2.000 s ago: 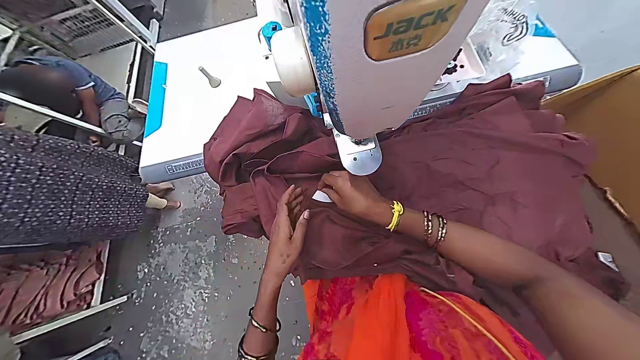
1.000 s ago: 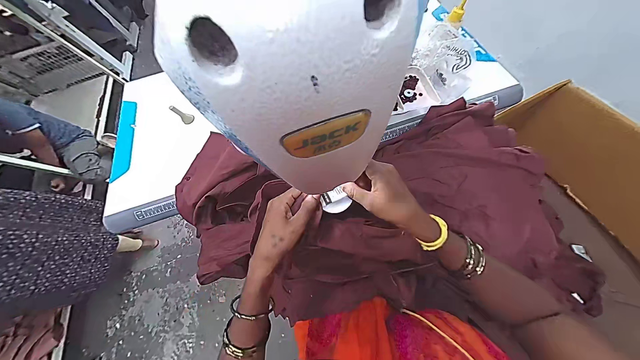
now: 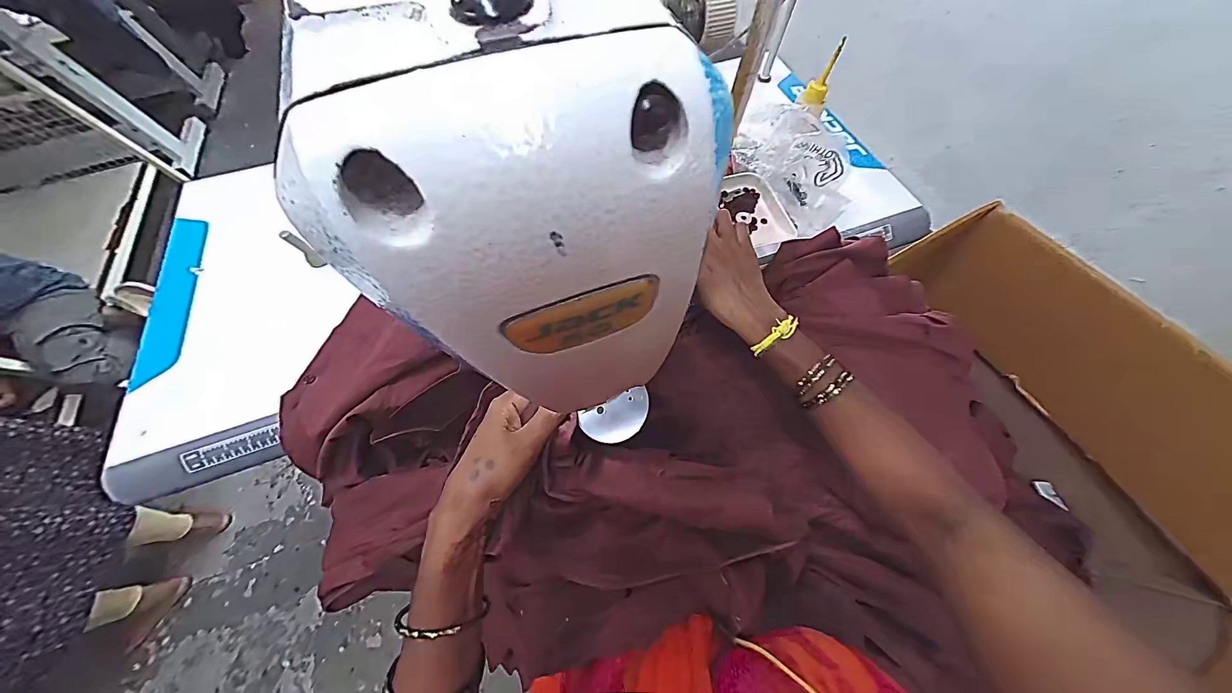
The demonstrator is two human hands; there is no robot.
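Note:
A white Jack sewing machine head (image 3: 520,221) fills the upper middle of the head view. Below its nose shows a round metal plate (image 3: 614,416). Maroon fabric (image 3: 674,491) lies bunched beneath the machine and over my lap. My left hand (image 3: 508,435) grips a fold of it just left of the plate, its fingertips partly behind the machine head. My right hand (image 3: 733,269) reaches past the machine's right side, fingertips at a small white tray (image 3: 770,217) of dark buttons; whether it holds one I cannot tell.
An open cardboard box (image 3: 1078,318) stands at the right. A clear plastic bag (image 3: 794,159) and a yellow-nozzled bottle (image 3: 816,91) are behind the tray. The white table (image 3: 231,337) extends left, with a small pale tool (image 3: 303,248) on it. Another person's feet (image 3: 159,568) show lower left.
My right hand has left the fabric near the round plate and moved up and right to the button tray. My left hand stays by the plate. The view has shifted, with the machine head now larger.

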